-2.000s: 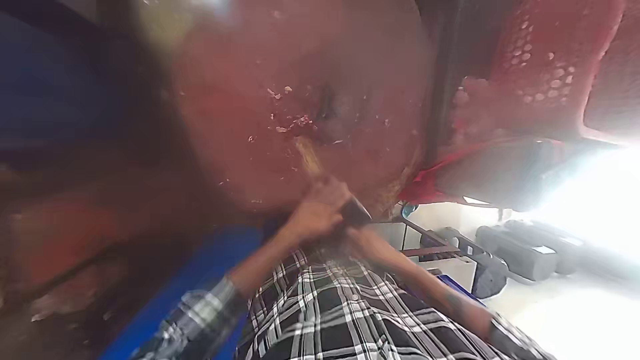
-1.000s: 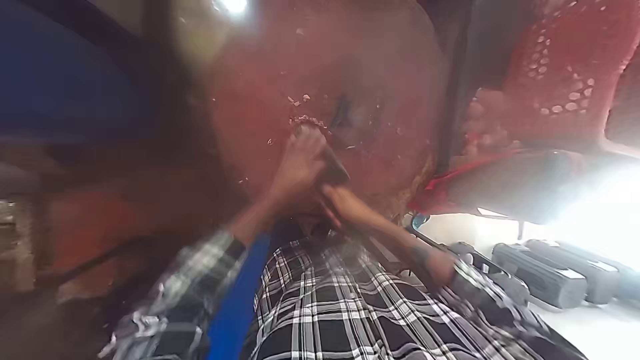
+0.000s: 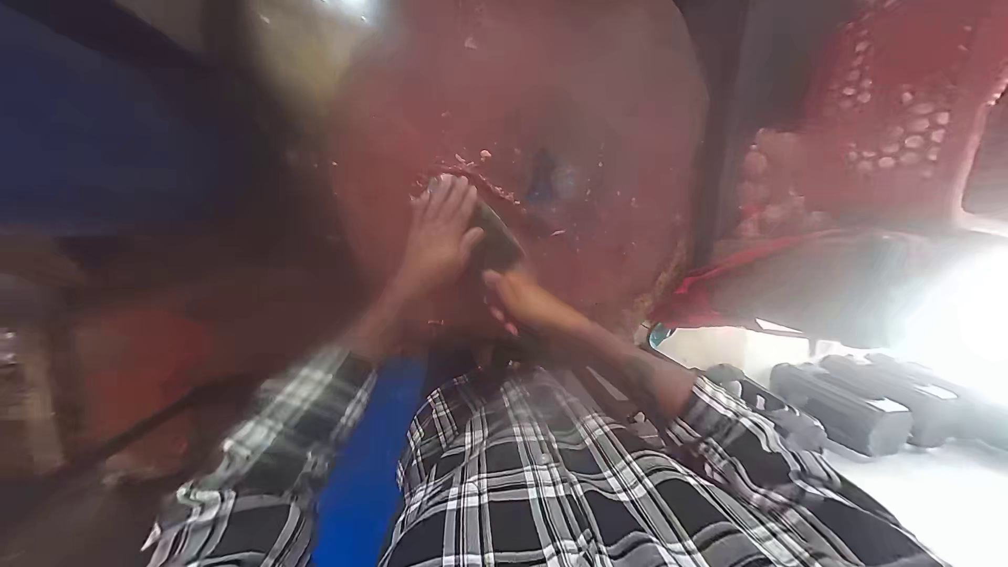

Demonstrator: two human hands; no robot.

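Observation:
A broad dark blade, apparently a cleaver [image 3: 498,236], lies low over a large round reddish work surface [image 3: 622,110]. My right hand [image 3: 524,301] is closed around its near end; the handle is hidden in the grip. My left hand [image 3: 445,228] reaches out beside the blade, palm down, with its fingers stretched forward and its thumb near the blade's edge. Whether anything is under that palm cannot be seen. Small reddish and pale shreds [image 3: 472,169] lie just beyond the left fingertips, and more bits are scattered over the surface.
A red perforated plastic basket or crate [image 3: 906,118] is at the upper right, with a red-edged item [image 3: 795,276] below it. Several grey rounded objects [image 3: 843,402] stand at the lower right. Something blue [image 3: 358,480] is beside my body. The left side is blurred.
Two seconds ago a yellowish elongated piece showed ahead of my hands; it is out of sight now. My left hand has moved forward, away from my right hand, and its fingers have stretched out.

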